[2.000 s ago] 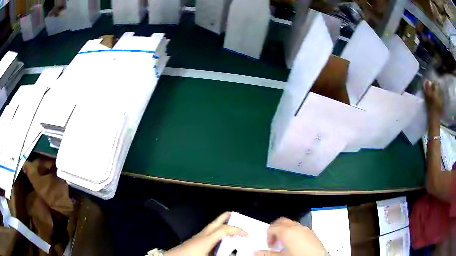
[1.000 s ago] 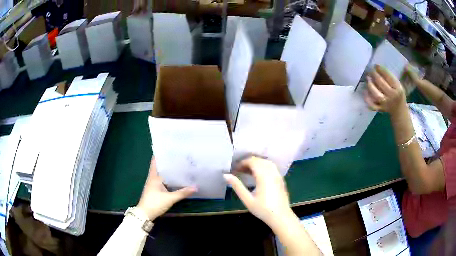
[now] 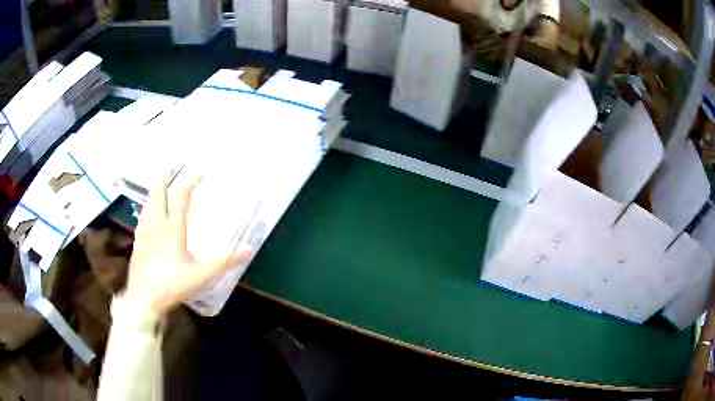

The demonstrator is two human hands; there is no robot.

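Note:
A thick stack of white carton blanks (image 3: 259, 117) with a blue line near its far end lies slanting at the left of the green bench. My left hand (image 3: 168, 251) is over the near end of the stack, fingers spread, thumb toward its right edge; no blank is lifted. My right hand is not in view. Opened white boxes (image 3: 580, 243), brown inside with lid flaps upright, stand in a row at the right of the bench.
More flat blanks (image 3: 47, 117) lie at the far left. Brown paper (image 3: 86, 313) and a white strip (image 3: 59, 325) are below the bench edge. White boxes (image 3: 313, 31) stand along the back. A person's arm (image 3: 700, 368) shows at the right edge.
Both hands have left the opened box, which now stands in the right-hand row. My left hand has moved to the stack; my right hand has gone out of view. The view has turned left.

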